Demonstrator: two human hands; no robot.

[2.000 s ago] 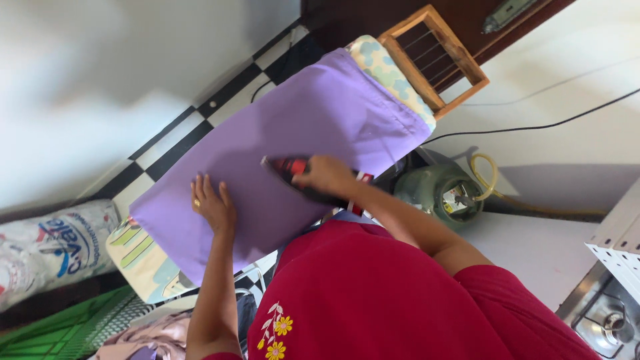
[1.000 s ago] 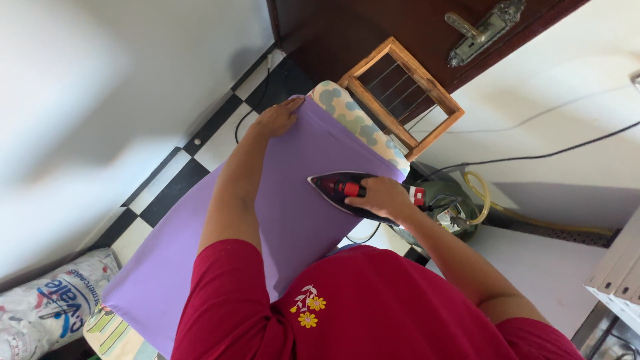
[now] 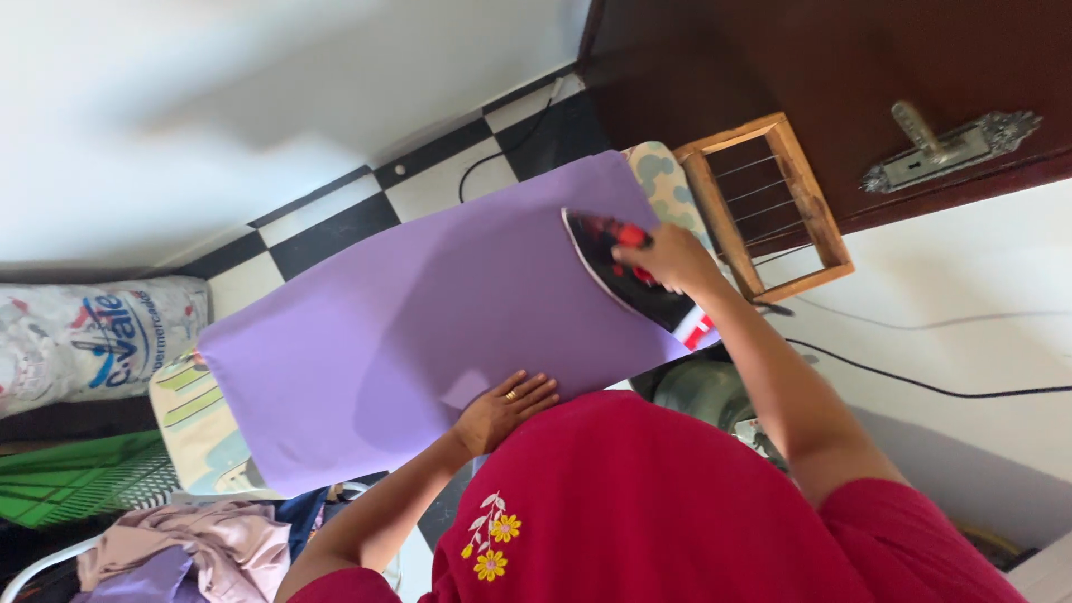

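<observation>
A smooth purple cloth (image 3: pixel 435 310) lies spread over a padded ironing board with a patterned cover (image 3: pixel 197 423), which shows at both ends. My right hand (image 3: pixel 670 261) grips the handle of a black and red clothes iron (image 3: pixel 615 264), whose pointed front faces the upper left, near the cloth's right end. My left hand (image 3: pixel 505 412) rests flat on the cloth's near edge, close to my body, fingers slightly apart and a ring on one finger. It holds nothing.
The board's wooden frame with wires (image 3: pixel 812 201) is beside a dark door (image 3: pixel 837 67). A gas cylinder (image 3: pixel 708 394) stands below the board on the right, near a black cord (image 3: pixel 904 381). At left are a filled plastic sack (image 3: pixel 100 343), a green basket (image 3: pixel 84 473) and heaped clothes (image 3: pixel 197 544).
My left hand has moved from the cloth's far edge to its near edge. The iron, still in my right hand, is now closer to the cloth's right end.
</observation>
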